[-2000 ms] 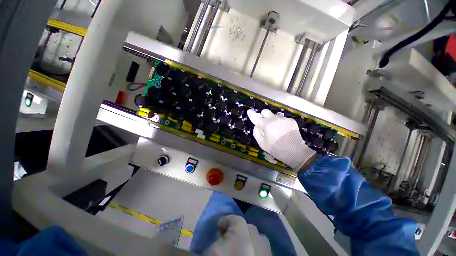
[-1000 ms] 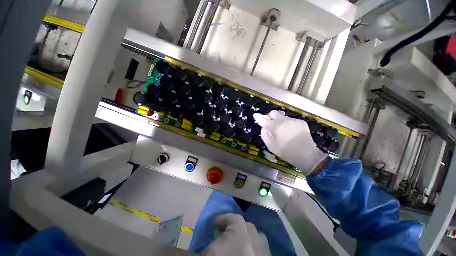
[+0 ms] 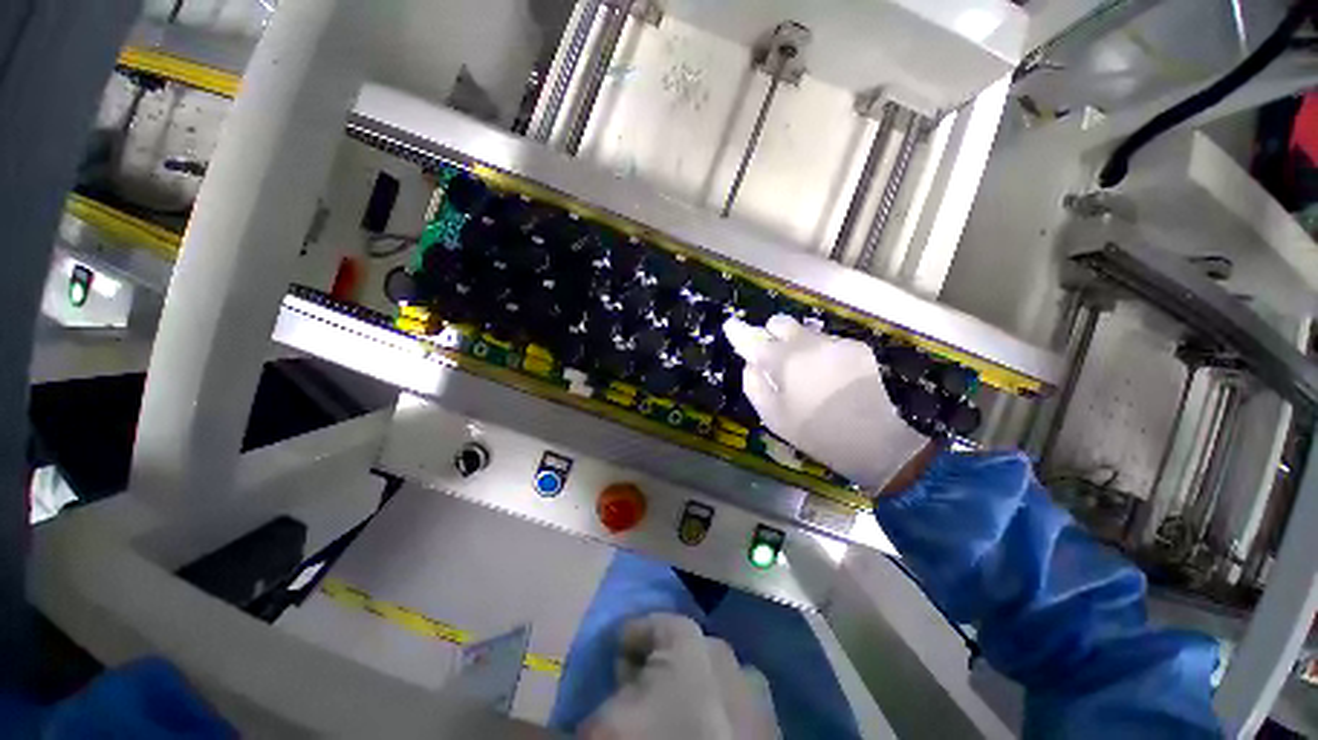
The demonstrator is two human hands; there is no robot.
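A long green circuit board (image 3: 445,231) crowded with rows of black round capacitors (image 3: 614,297) lies between the conveyor rails. Yellow components (image 3: 538,357) line its lower edge. My right hand (image 3: 824,393), in a white glove, is over the right part of the board, palm down. Its fingertips are at the capacitors right of the middle and nothing is seen gripped in it. The hand hides part of the board. My left hand (image 3: 677,682), also gloved in white, is low at the bottom edge with curled fingers, partly cut off. Whether it holds anything is unclear.
A silver rail with yellow edging (image 3: 903,336) runs above the board. The control panel (image 3: 578,499) below carries a black knob (image 3: 470,458), blue button (image 3: 551,477), red-orange button (image 3: 622,506) and lit green button (image 3: 765,552). A white frame post (image 3: 239,260) stands left; guide rods (image 3: 759,130) rise behind.
My right hand first shifted slightly right along the board, then slightly back left, staying over the capacitors. My left hand stays low with curled fingers. The board has not moved between the rails.
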